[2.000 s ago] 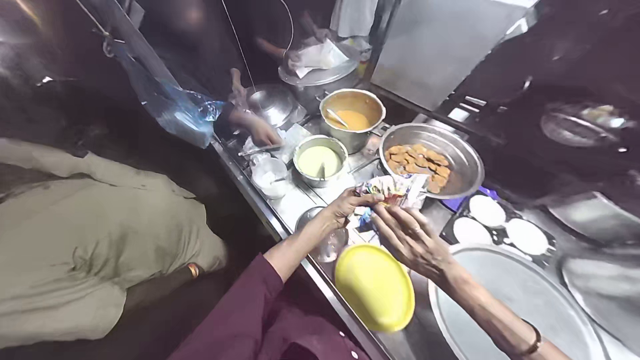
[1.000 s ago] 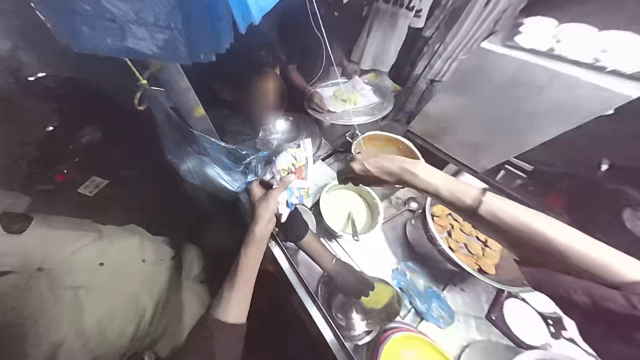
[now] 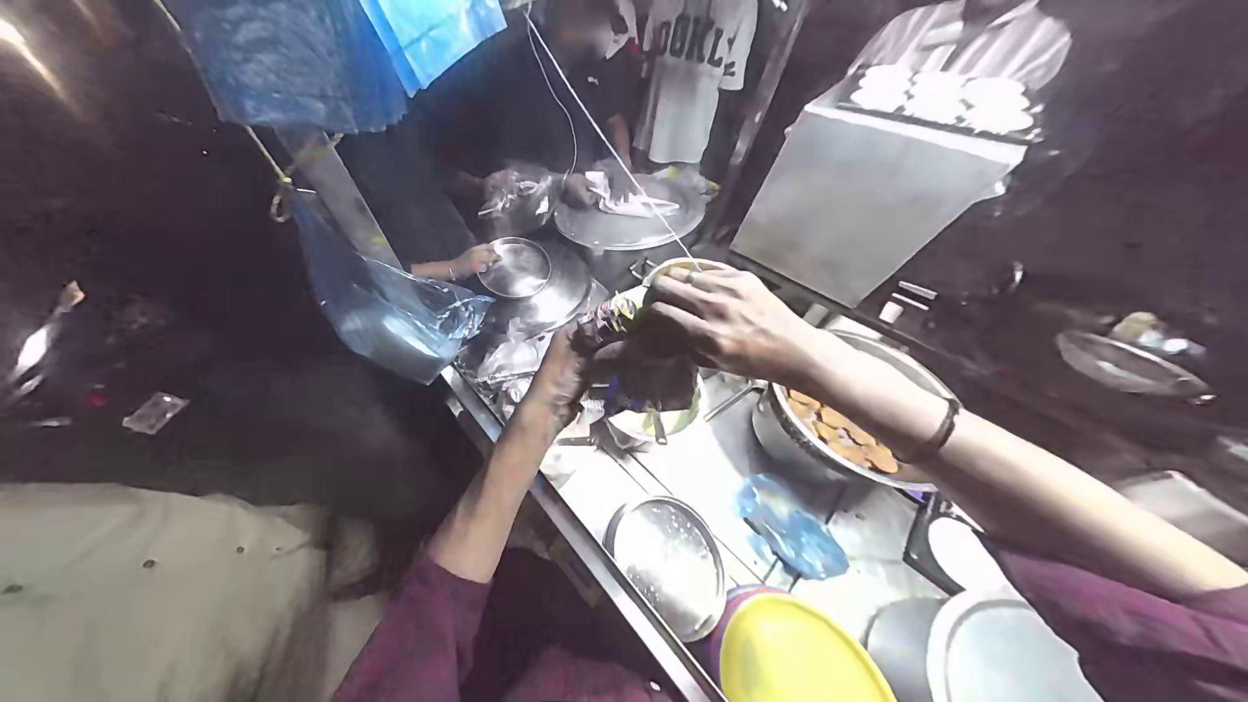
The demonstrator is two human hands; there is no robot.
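My left hand (image 3: 561, 375) is closed on a crumpled printed packet (image 3: 616, 314), held above the counter. Close beside it, my right hand (image 3: 717, 317) has its fingers bent at the packet; the fingertips are in shadow, so its grip cannot be made out. Under the hands, a pot of pale batter or sauce (image 3: 651, 425) is partly hidden, a spoon handle in it. Behind the right hand shows the rim of another pot (image 3: 682, 263). A wide metal pan (image 3: 780, 429) holding flat orange-brown pieces lies beneath my right forearm.
A steel plate (image 3: 666, 565), a blue plastic bag (image 3: 792, 526) and a yellow plate (image 3: 795, 653) lie along the counter. A clear bluish bag (image 3: 380, 312) hangs at the left. Beyond, one person's hand (image 3: 475, 259) holds a steel dish (image 3: 517, 267); others stand by a round tray (image 3: 629, 222).
My right hand has moved back from over the orange-filled pot to the packet in my left hand. The dark hand at the steel plate one second ago is gone from there.
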